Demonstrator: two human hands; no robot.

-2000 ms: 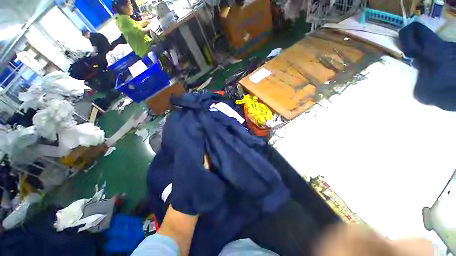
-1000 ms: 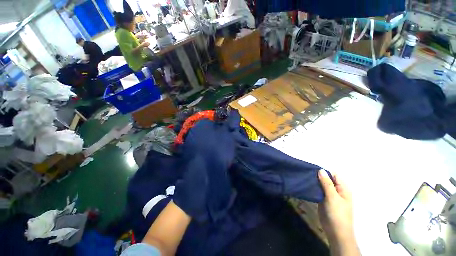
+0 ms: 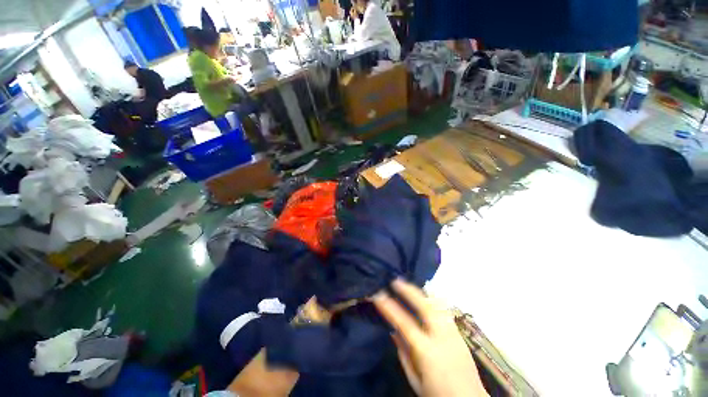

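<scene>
A navy garment (image 3: 388,233) lies bunched over my lap and the table's front edge. My left hand (image 3: 307,314) is partly hidden inside its folds, with the wrist and some fingers showing; the cloth is around it. My right hand (image 3: 427,333) lies against the near side of the bunched cloth, fingers spread and slightly blurred; I see no clear grip. A white strip (image 3: 239,329) lies on the navy cloth at the left.
Another navy garment (image 3: 640,178) lies on the white table (image 3: 536,271) at the right. The machine's metal plate (image 3: 656,349) is at lower right. Brown cardboard (image 3: 466,159) and a red bag (image 3: 309,215) are ahead. A person in green sits near a blue crate (image 3: 209,151).
My right hand has moved left and down from the stretched-out end of the garment. The cloth is now bunched up between my hands, and more of the red bag shows.
</scene>
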